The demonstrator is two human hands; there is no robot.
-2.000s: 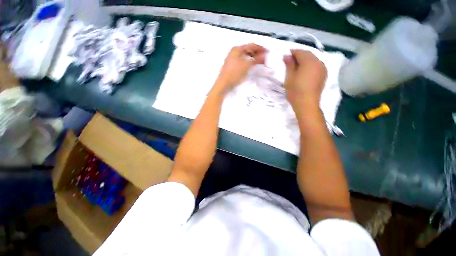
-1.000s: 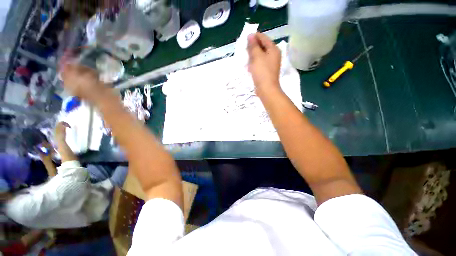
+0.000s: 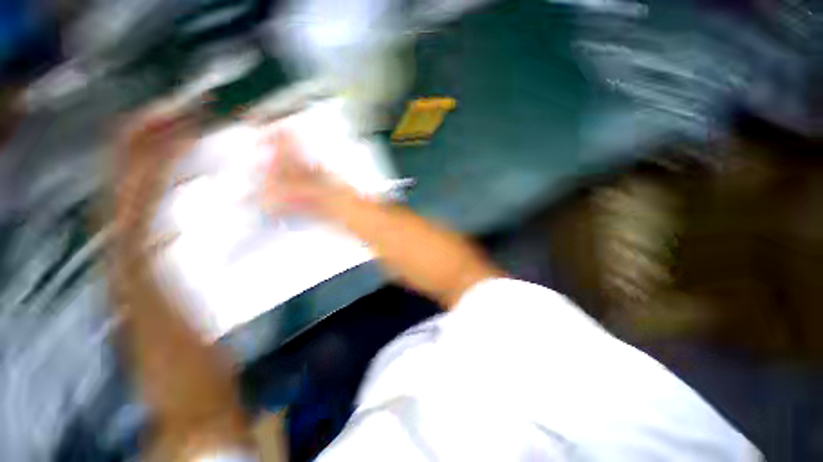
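Observation:
The picture is badly blurred. A white sheet (image 3: 280,262) lies on the green bench. My left hand (image 3: 155,135) is at the sheet's left edge, its fingers pointing up and away from me. My right hand (image 3: 293,180) is over the upper middle of the sheet. Blur hides whether either hand holds anything. No separate cable can be made out on the sheet. A small whitish end (image 3: 398,188) shows at the sheet's right edge.
A translucent bottle (image 3: 374,77) stands beyond the sheet. A yellow-handled screwdriver (image 3: 422,120) lies on the green bench (image 3: 505,117) to its right. Pale wires (image 3: 645,86) are smeared at the upper right. A brown carton with cream parts (image 3: 632,239) is below the bench at right.
The view has turned, so the sheet, bottle and screwdriver appear further left. My left hand has come in from far left to the sheet's edge. My right hand is now lower over the sheet.

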